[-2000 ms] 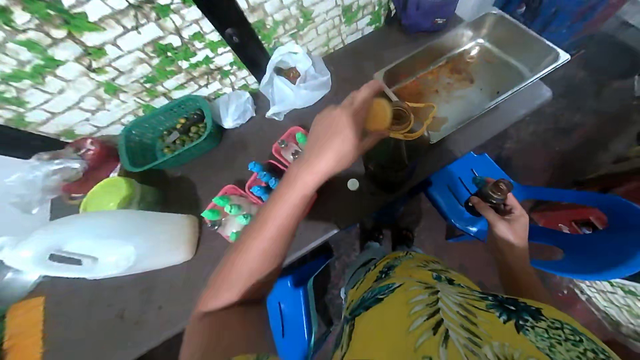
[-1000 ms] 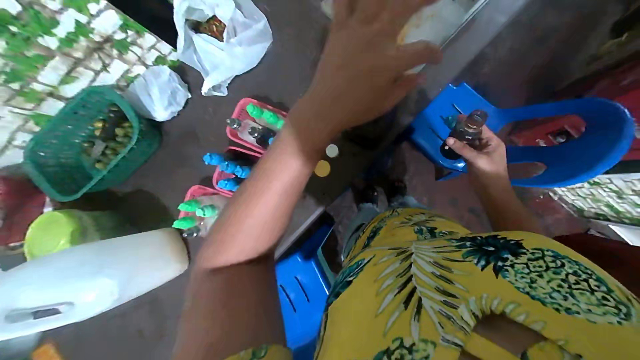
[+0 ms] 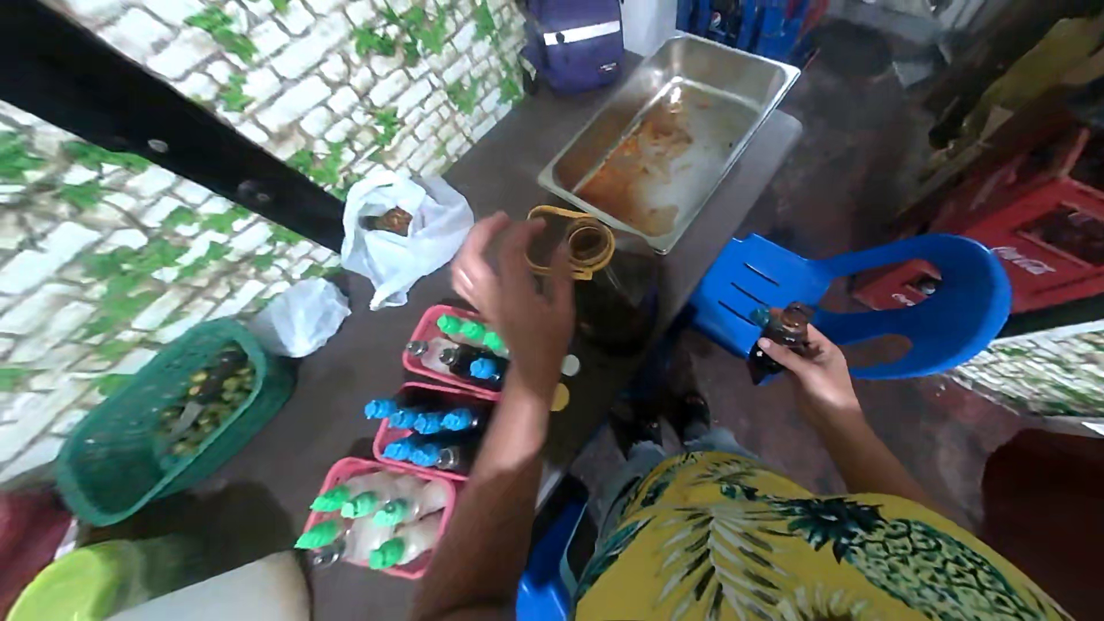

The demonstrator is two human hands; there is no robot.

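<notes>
My left hand [image 3: 517, 289], blurred, hovers with fingers apart and nothing visible in it, just left of a large dark jar's round mouth [image 3: 589, 243] with its yellow rim and handle. In my right hand [image 3: 815, 366] is a small dark bottle [image 3: 787, 329], held over the blue chair; a teal-blue spot shows beside its neck. A white disc [image 3: 570, 365] and a yellow disc [image 3: 560, 397] lie by the table edge. Left of my forearm are pink baskets of small bottles: one mixed [image 3: 414, 354], one with blue caps [image 3: 384, 440], one with green caps [image 3: 319, 504].
A stained steel pan [image 3: 733, 151] sits at the table's far end, near a purple bag [image 3: 576, 43]. White plastic bags [image 3: 379, 263] and a green basket [image 3: 95, 483] of small green fruit with a knife stand at left. A blue plastic chair [image 3: 750, 276] and red crates [image 3: 1026, 250] are at right.
The yellow disc lies beside the white one; two seconds ago only the white one showed there. My left hand has left the jar's mouth. The view has swung about.
</notes>
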